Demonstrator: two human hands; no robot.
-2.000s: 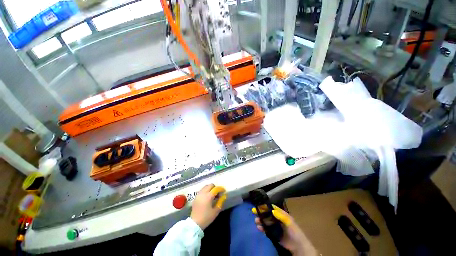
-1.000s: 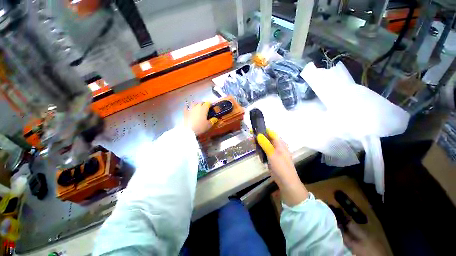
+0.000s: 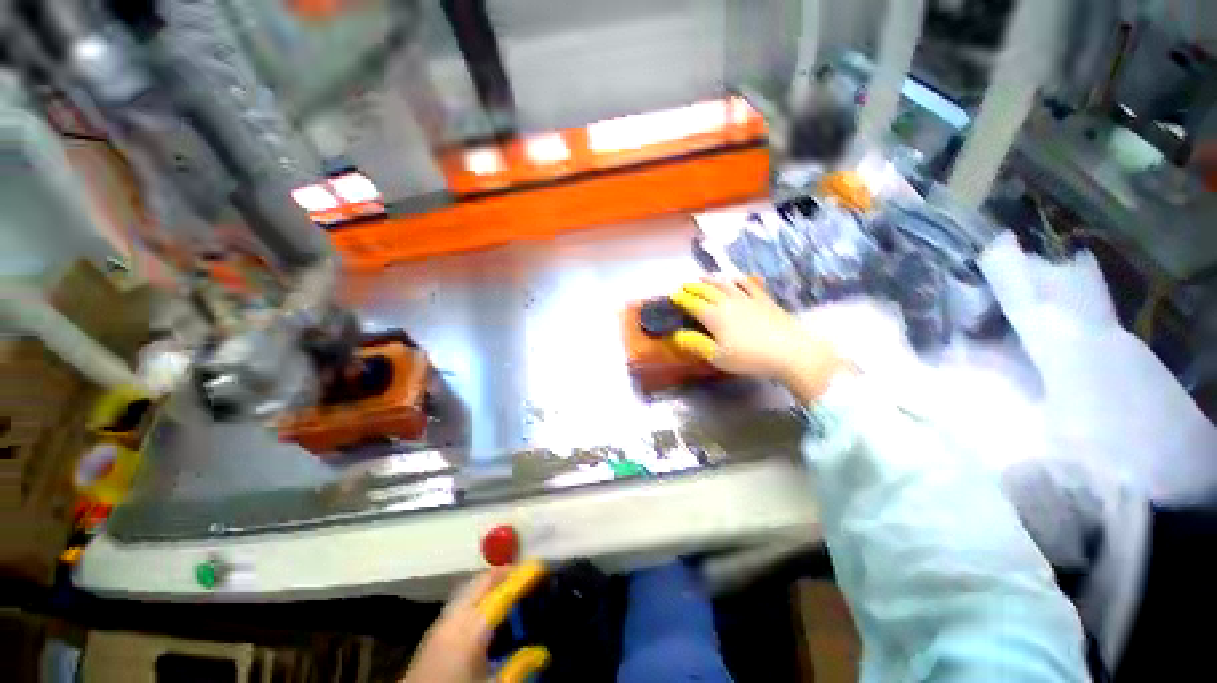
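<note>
The right orange-brown fixture [image 3: 667, 370] stands on the metal bed with a black plastic housing [image 3: 659, 318] on top. My right hand [image 3: 758, 330], with yellow finger cots, grips this housing from the right and covers its right part. My left hand [image 3: 467, 638] is low in front of the bench edge, cut off by the bottom of the picture. Its yellow-tipped fingers are around a dark, blurred part [image 3: 567, 603], which looks like another black housing. The left fixture [image 3: 367, 416] carries a black part [image 3: 371, 375], partly hidden by the machine head.
The blurred machine head [image 3: 274, 367] is over the left fixture. An orange axis cover [image 3: 561, 200] runs behind. Bagged parts [image 3: 854, 254] and white wrap [image 3: 1108, 347] lie right. A red button [image 3: 501, 544] and green button [image 3: 208, 574] are on the front edge [image 3: 360, 560].
My left hand has left the right fixture and moved down before the bench edge. My right hand has moved onto that fixture with its housing. The view has shifted.
</note>
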